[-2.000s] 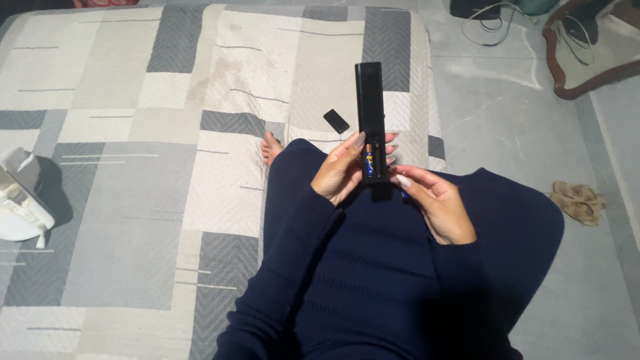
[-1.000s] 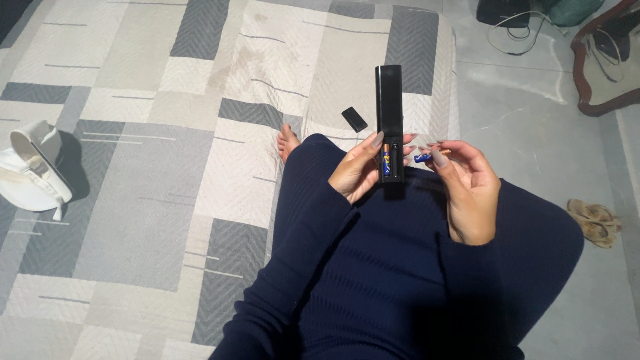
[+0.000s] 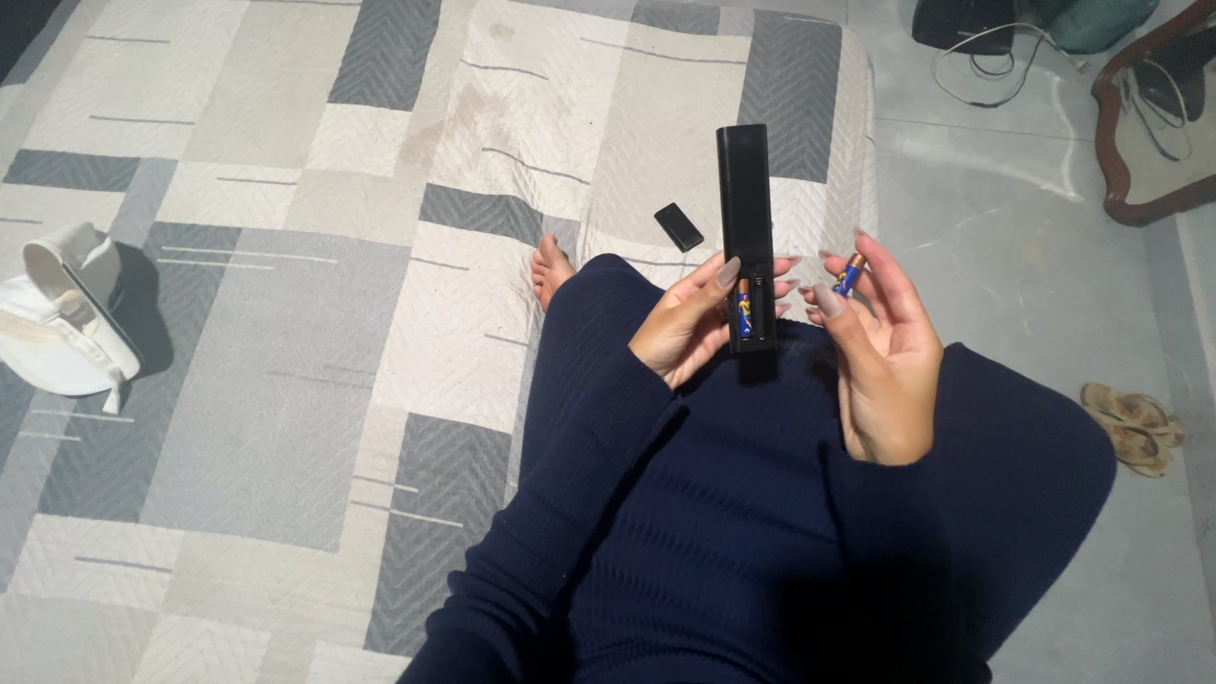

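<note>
My left hand [image 3: 686,318] holds a black remote control [image 3: 746,199] upright in view, its back facing me and its battery compartment uncovered at the lower end. One blue battery with a copper-coloured end [image 3: 745,311] lies in the left slot; the right slot holds nothing that I can see. Just right of the remote, my right hand [image 3: 879,351] grips a second battery of the same look [image 3: 848,275], tilted, between thumb and fingers. A small black cover [image 3: 678,227] lies on the bedspread, left of the remote.
The patterned quilted bedspread [image 3: 275,380] stretches under my legs. A white cap [image 3: 71,313] rests at the far left. On the floor at right are sandals [image 3: 1132,427], a pale cable [image 3: 1007,95] and a brown-framed mirror [image 3: 1111,142].
Two seconds ago my right hand was at the remote's lower end. It has moved away to the right, and the battery in its fingers now shows clearly.
</note>
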